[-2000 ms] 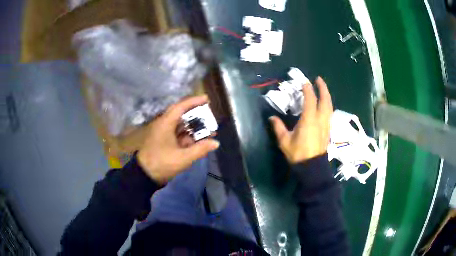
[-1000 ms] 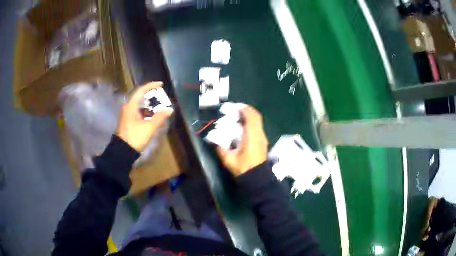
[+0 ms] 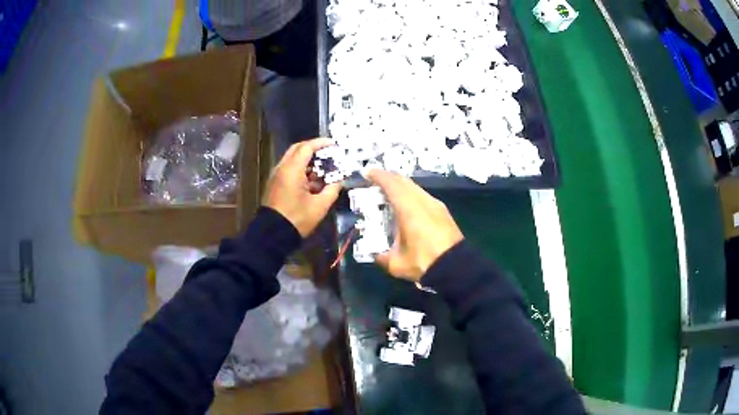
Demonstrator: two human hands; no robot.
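My left hand (image 3: 300, 186) holds a small white part with dark bits (image 3: 328, 164) between thumb and fingers, at the near left corner of the black parts tray (image 3: 544, 121). My right hand (image 3: 417, 227) grips a white inner module (image 3: 371, 225) just in front of the tray. A red wire (image 3: 343, 249) trails from its left side. The tray is heaped with small white parts (image 3: 421, 81). Another white module (image 3: 407, 335) lies on the dark green bench below my right hand. Fine detail of the held parts is too small to tell.
An open carton (image 3: 170, 223) with clear bags stands left of the bench. A crumpled clear bag (image 3: 279, 328) lies on a carton nearer me. The pale rail (image 3: 553, 284) and bright green belt (image 3: 620, 243) run at right; a white unit (image 3: 555, 14) is on the belt.
The view has shifted towards the tray, which now shows. My right hand has carried the white module with the red wire beside my left hand, which still holds its small part.
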